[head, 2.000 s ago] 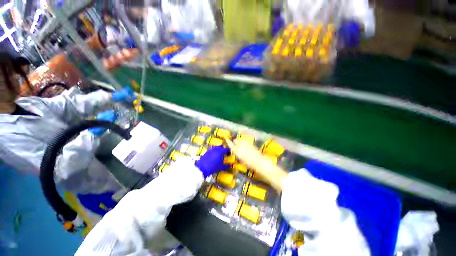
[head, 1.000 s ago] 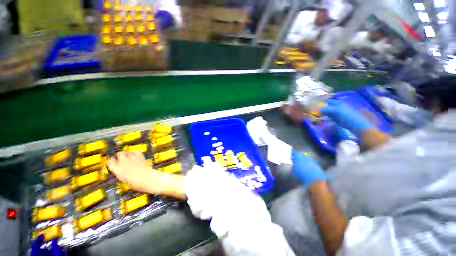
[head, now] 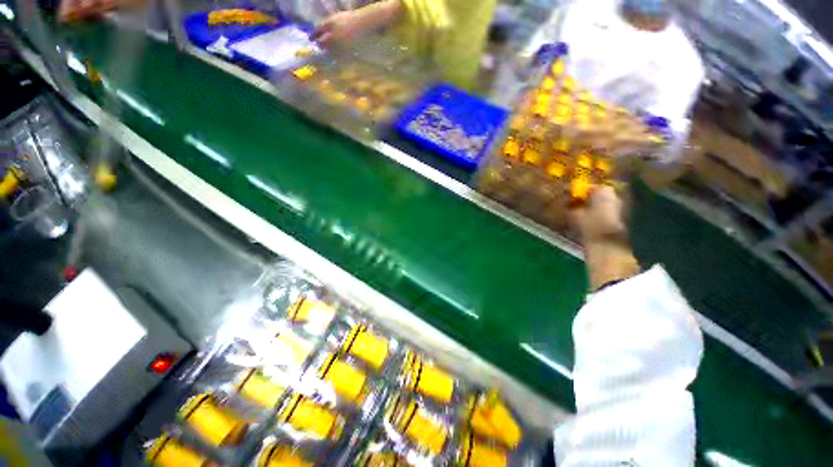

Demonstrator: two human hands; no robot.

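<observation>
My bare right hand [head: 603, 214] reaches across the green belt to the stacked clear trays of yellow units [head: 539, 196] on the far side. Its fingertips are at a yellow cylinder unit [head: 582, 188] on the stack's near corner. Blur hides whether the fingers grip it. My left hand is not in view. The near clear blister tray [head: 196, 369] lies at the bottom of the view with many yellow units [head: 344, 376] in its compartments, and the bottom edge cuts it off.
The green conveyor belt [head: 301, 214] runs diagonally between near bench and far side. A white box [head: 78, 351] with a red switch stands at lower left. Across the belt are a blue tray of small pale parts [head: 449, 126], another clear tray [head: 352, 89] and people in white and yellow.
The view has swung left and forward. My right hand has left the near tray and now extends over the belt to the far stack. My left glove has gone out of view.
</observation>
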